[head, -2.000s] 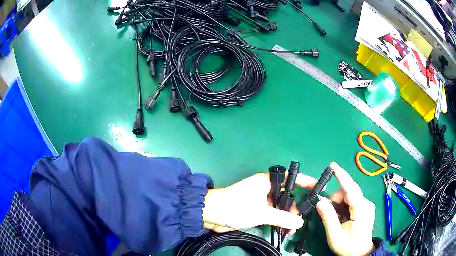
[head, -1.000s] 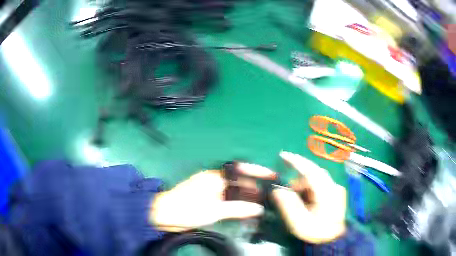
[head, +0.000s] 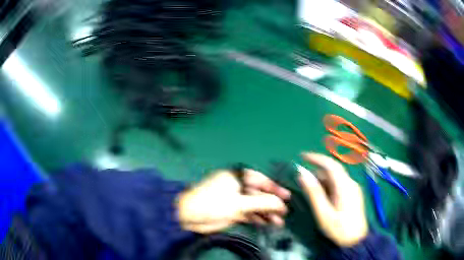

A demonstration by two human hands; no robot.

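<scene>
The frame is blurred. My left hand [head: 229, 202] is closed around dark connectors [head: 239, 173], mostly hidden by its fingers. My right hand [head: 337, 205] is just to the right, thumb and fingers curved towards the left hand. A thin pale glint shows at its fingertips; I cannot tell whether it holds something slim. Dark blurred shapes lie between the hands. A black cable coil [head: 224, 242] is below my left hand, cut off by the bottom edge.
A black cable pile [head: 157, 61] lies at the far left. A steel ruler [head: 315, 89] runs diagonally, with a greenish item [head: 347, 78] beside it. Orange scissors [head: 347, 140] and blue-handled pliers [head: 376, 195] lie right. A yellow box [head: 366, 63] stands under papers. A blue bin [head: 18, 160] is left.
The view has shifted and blurred. Two seconds ago several connectors stood up clearly from my left hand, with one at my right fingers; now they are mostly hidden and my right hand is apart.
</scene>
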